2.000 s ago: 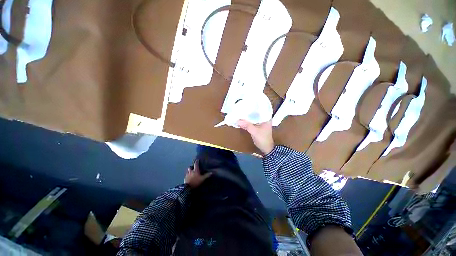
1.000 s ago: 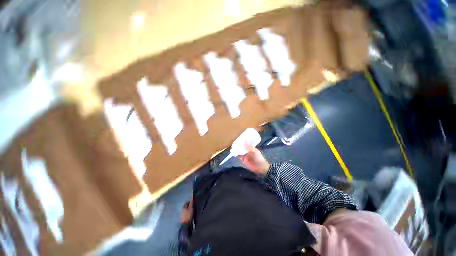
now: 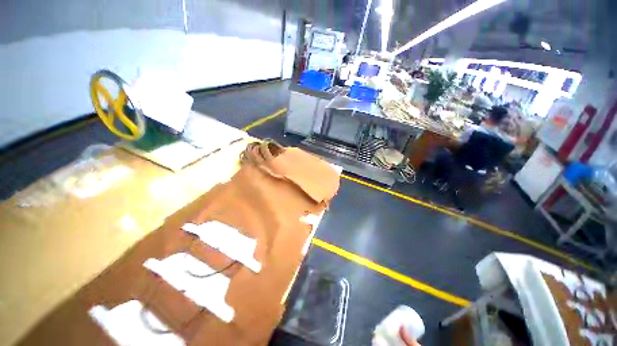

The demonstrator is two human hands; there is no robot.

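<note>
A white squeeze bottle (image 3: 399,326) is at the bottom edge, right of the worktable. My right hand (image 3: 408,336) holds it; only the fingers show and the rest is cut off by the frame edge. The bottle's nozzle is not visible. My left hand is out of the picture. Brown bag panels (image 3: 270,216) lie overlapped along the table's near side. White shaped backing pieces (image 3: 223,244) lie on them, with thin dark handles (image 3: 215,272) looped over some.
The pale tan worktable (image 3: 145,203) carries a machine with a yellow handwheel (image 3: 116,107). Yellow floor lines (image 3: 385,270) cross the dark floor. A clear bin (image 3: 316,307) stands beside the table. Another table (image 3: 524,284) with panels is at right. A seated person (image 3: 484,142) is further back.
The view has swung up and to the right, showing the workshop. The bottle in my right hand now sits at the bottom edge, away from the panels. My left hand has left the picture.
</note>
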